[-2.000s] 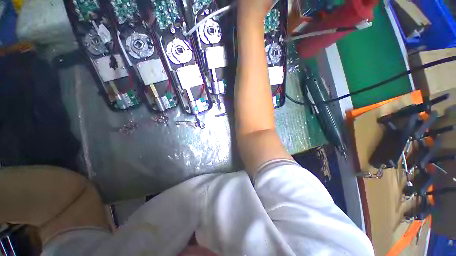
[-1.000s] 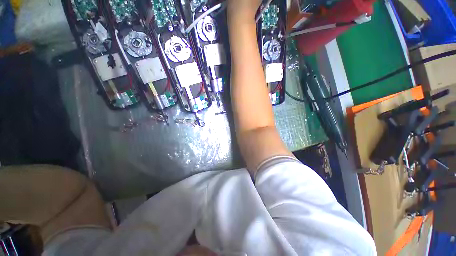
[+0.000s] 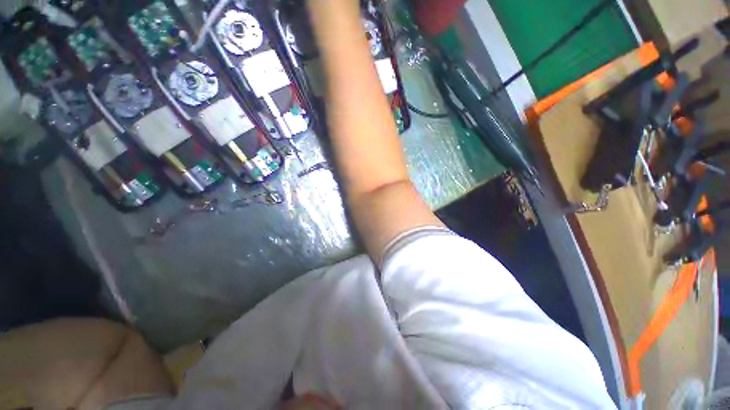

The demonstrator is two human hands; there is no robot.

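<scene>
Several black open housings lie side by side on the film-covered bench [image 3: 240, 232]. One housing shows a silver-white disc [image 3: 194, 82], a white rectangle [image 3: 226, 120] and a green circuit board [image 3: 156, 29] at its far end. A light cable [image 3: 211, 22] rises from the housings near the top edge. My right forearm reaches up over the right-hand housings and hides part of them; my right hand is cut off by the top edge. My left arm is bent at the lower left, and my left hand is out of the picture.
Small metal bits [image 3: 270, 198] lie at the housings' near ends. A dark electric screwdriver [image 3: 490, 120] lies on the bench's right edge. Beyond are a green mat [image 3: 552, 48] and orange-edged cardboard [image 3: 552, 140] with black handle assemblies [image 3: 632, 148]. Something red [image 3: 439, 12] is at the top.
The view has shifted and tilted, so the housings appear further left and higher. The bit of my right hand seen at the top edge before is now out of the picture.
</scene>
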